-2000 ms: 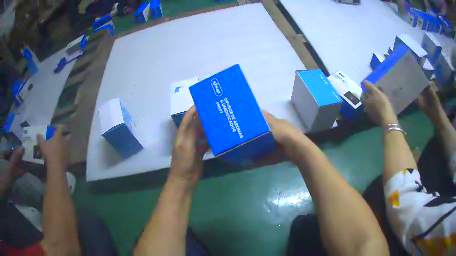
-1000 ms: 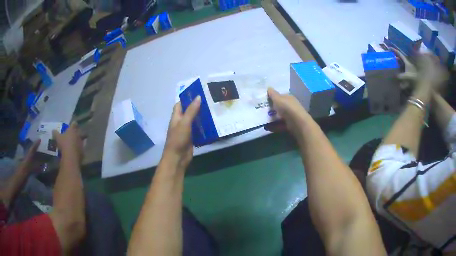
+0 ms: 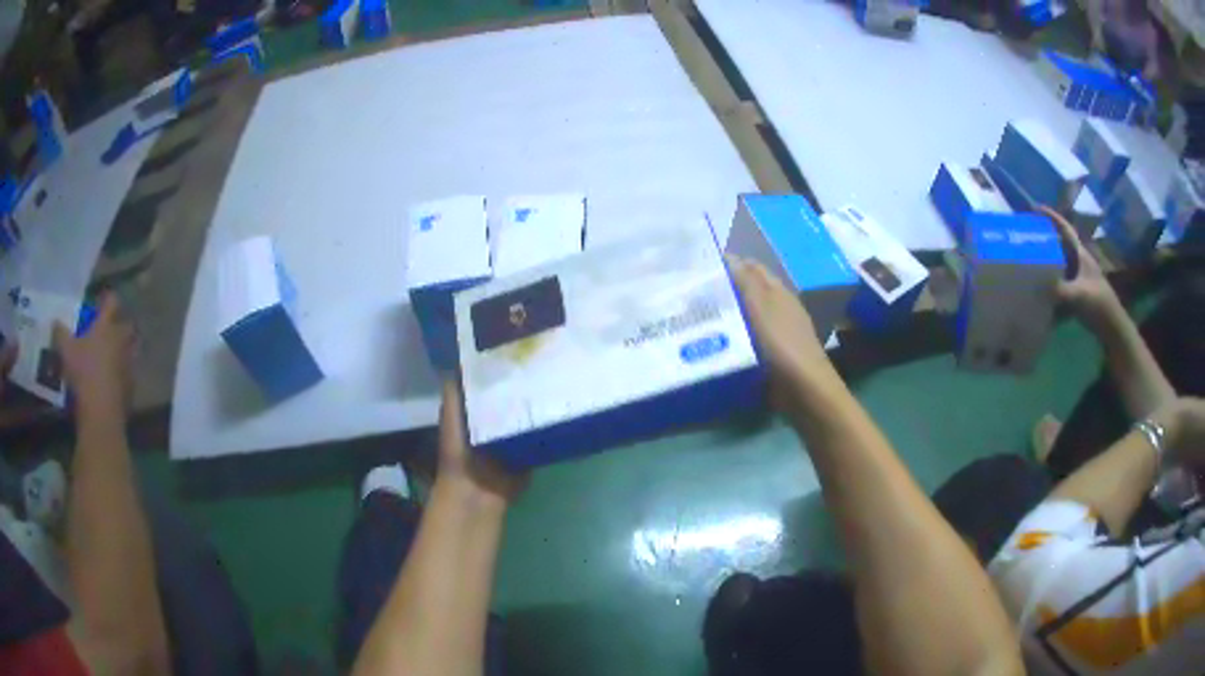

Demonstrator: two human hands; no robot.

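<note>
A white carton with blue sides point(image 3: 601, 346) is held up over the near edge of the white board. Its white face is up, with a small dark picture at the left, faint print and a blue oval logo at the right. My left hand point(image 3: 473, 456) grips its lower left corner, fingers partly hidden beneath it. My right hand point(image 3: 773, 324) grips its right end. Behind it stand a pair of small white-topped cartons point(image 3: 449, 244), side by side. A white and blue carton point(image 3: 268, 317) stands alone at the left.
A light-blue-topped carton point(image 3: 796, 251) stands beside a carton with a dark picture point(image 3: 875, 264) at the board's right. A neighbour at the right holds a blue-topped carton point(image 3: 1007, 297). A neighbour at the left holds a white carton point(image 3: 37, 357). More cartons stand on the white board at the upper right.
The held carton has turned from its blue lettered end to its white face, then tilted so the blue long side faces me. The pair behind shows more. The right neighbour's carton has been turned upright.
</note>
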